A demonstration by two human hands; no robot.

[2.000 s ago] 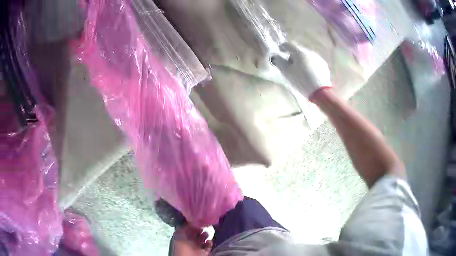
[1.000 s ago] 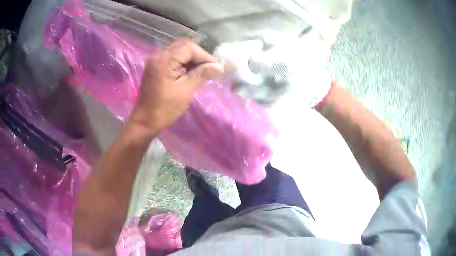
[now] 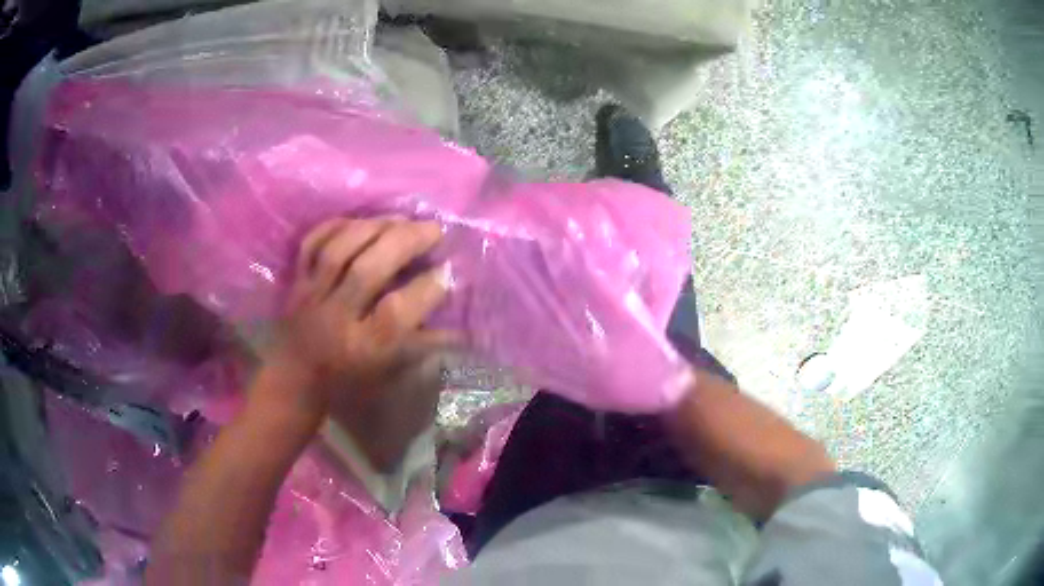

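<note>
A pink poly bag (image 3: 550,275) lies across the view in front of me, from the upper left to my lap, and its near end is puffy. My left hand (image 3: 372,280), bare, lies on the bag's middle with bent fingers pressed on the film. My right hand is hidden behind or inside the bag's right end; only my bare forearm (image 3: 744,446) shows, coming out from under the film. Whether the right fingers grip anything cannot be seen.
Clear plastic sheeting (image 3: 263,46) lies behind the bag. More pink film (image 3: 332,521) is at the lower left, with dark strips (image 3: 86,383) beside it. A white piece (image 3: 876,338) lies on the speckled floor (image 3: 790,137) at right. A dark shoe (image 3: 625,143) shows beyond the bag.
The bag now lies more level and spreads wider. My left hand has moved down onto its middle. My gloved right hand has moved down and gone out of sight at the bag's end.
</note>
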